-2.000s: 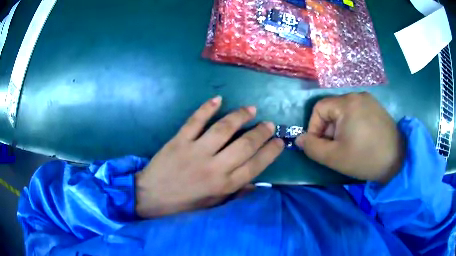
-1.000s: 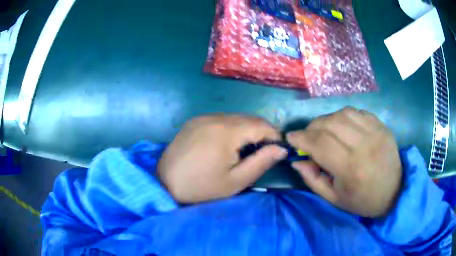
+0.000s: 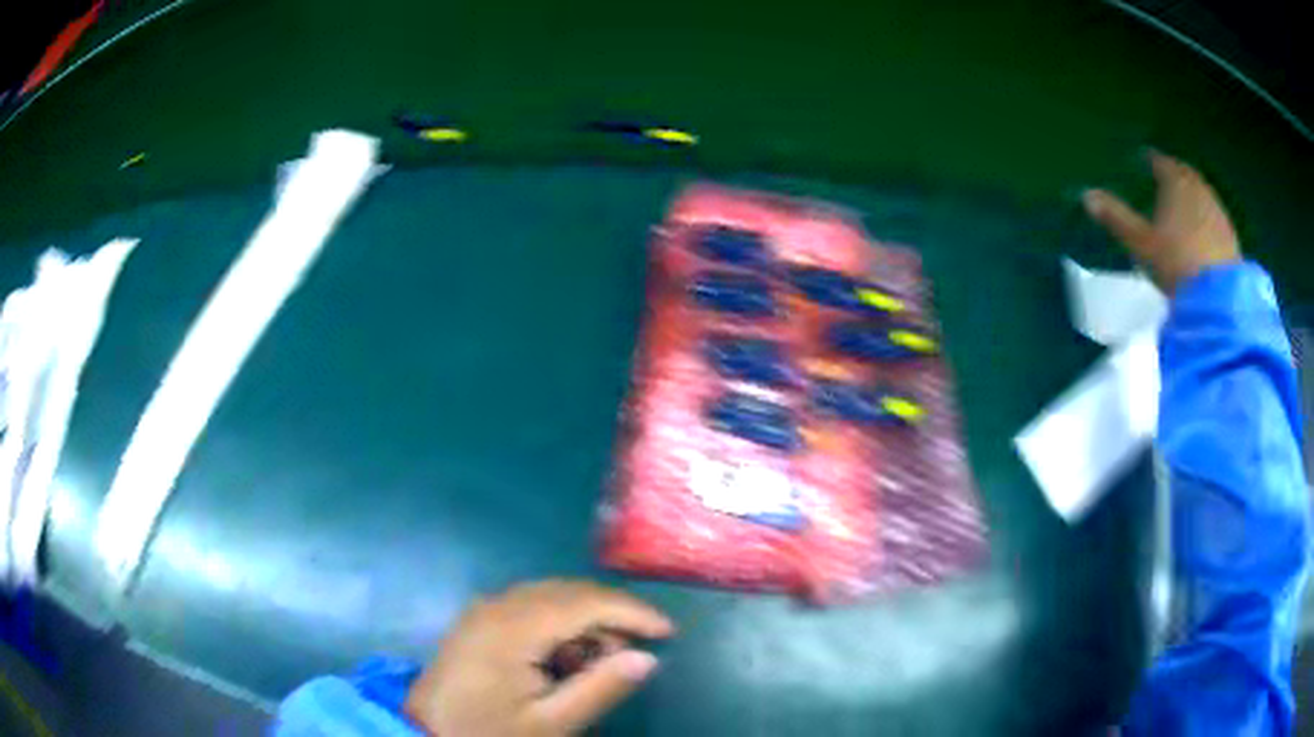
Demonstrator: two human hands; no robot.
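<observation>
My left hand [image 3: 526,659] is at the bottom, fingers curled around a small dark piece [image 3: 577,655], which looks like a circuit board but is blurred. My right hand [image 3: 1185,228] is stretched out at the upper right, thumb and fingers apart, with nothing visible in it. It is over the edge of the dark green area, beyond the white papers. The red bubble bag [image 3: 649,511] lies flat in the middle. Several dark blue boards [image 3: 745,360] lie on it in two columns; the right column's boards [image 3: 865,341] have yellow ends.
Two loose boards with yellow ends [image 3: 440,133] [image 3: 656,134] lie on the dark green far side. Long white liner strips [image 3: 238,338] [image 3: 65,382] lie at left. White paper pieces [image 3: 1091,432] [image 3: 1113,303] lie at right, beside my right sleeve. A red object shows at the far left corner.
The view has shifted up, showing more of the bag and the far side. My hands have parted: the right has reached far to the upper right, the left stays low with the dark piece.
</observation>
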